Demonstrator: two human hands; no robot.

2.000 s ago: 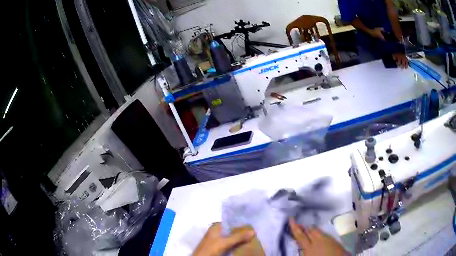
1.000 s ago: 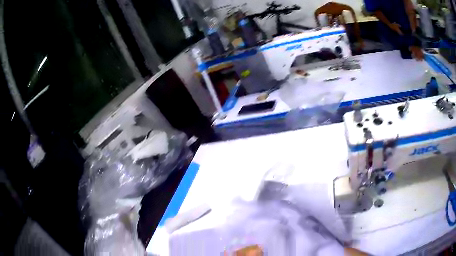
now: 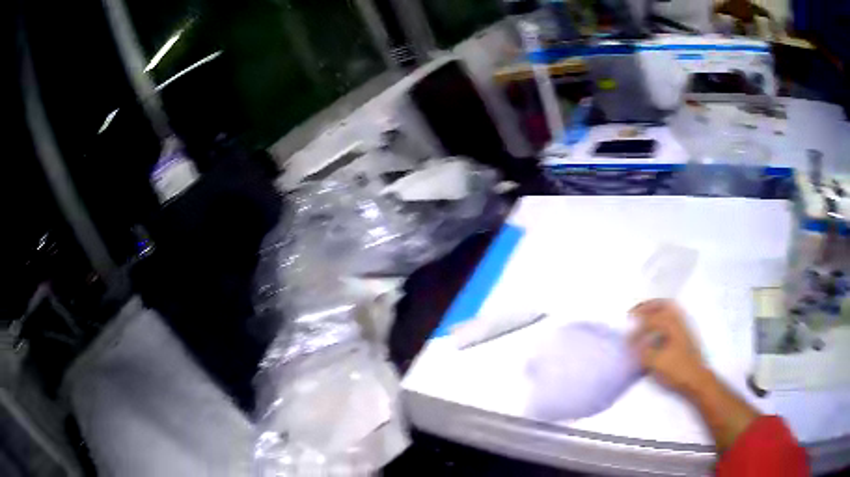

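My right hand (image 3: 669,347), with a red sleeve, reaches in from the lower right over the white table (image 3: 596,233). Its bent fingers are closed on the right edge of a pale grey-white fabric piece (image 3: 580,371), which is blurred and lies near the table's front edge. A narrow pale piece (image 3: 499,328) lies to its left. A small, faint pale piece (image 3: 671,267) lies behind my hand. My left hand is not in view.
Crumpled clear plastic bags (image 3: 322,279) with pale pieces fill the left side beside the table. A blurred sewing machine head (image 3: 825,270) stands at the right edge. Behind are another machine table, a white machine (image 3: 708,65) and a black phone (image 3: 626,147).
The view has swung left, so the table and bags sit further right. My left hand has left the picture. The larger spread fabric no longer shows; a smaller pale piece is by my right hand.
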